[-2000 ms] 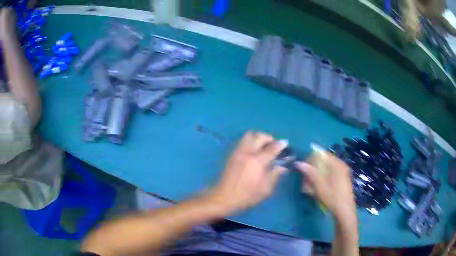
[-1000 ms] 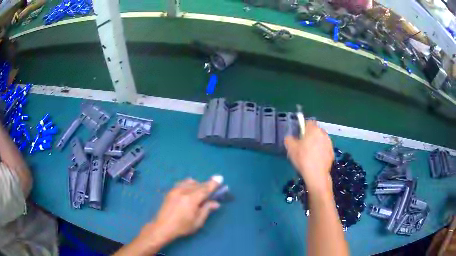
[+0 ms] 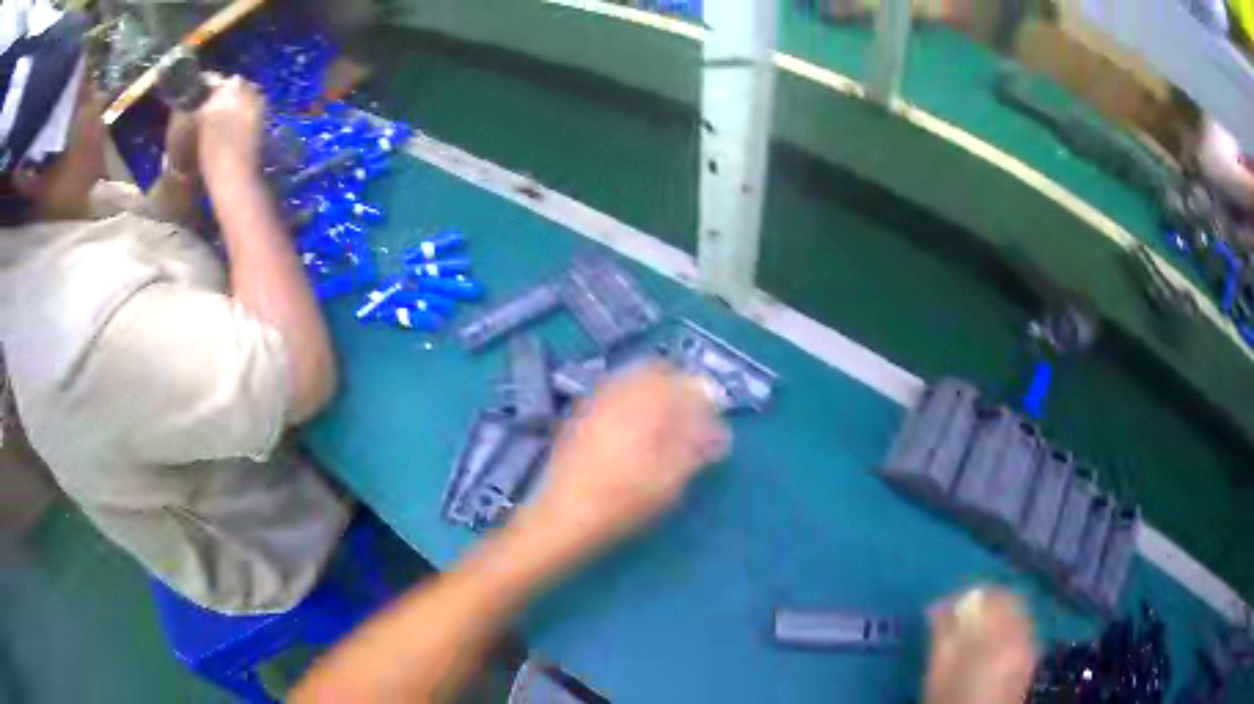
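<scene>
My left hand [image 3: 640, 447] is over the right side of the loose pile of grey handle housings [image 3: 509, 461]. It is blurred, and its fingertips are partly hidden, so I cannot tell whether it grips a housing. My right hand [image 3: 979, 646] is low at the right, blurred and cut off by the bottom edge, beside the heap of small black pieces [image 3: 1107, 667]. A pale spot shows at its fingers; I cannot tell what it holds. One grey housing [image 3: 835, 629] lies alone on the bench, left of my right hand, its slot end toward that hand.
A row of grey housings [image 3: 1011, 488] stands along the far edge at the right. A metal post [image 3: 736, 151] rises at the bench's pale edge strip. Another person [image 3: 151, 371] sits at left by a heap of blue parts [image 3: 323, 206]. A blue part [image 3: 1038, 389] lies on the belt.
The view has swung left. My left hand has moved to the loose pile. My right hand has left the standing row and is lower. A lone housing now lies between my hands.
</scene>
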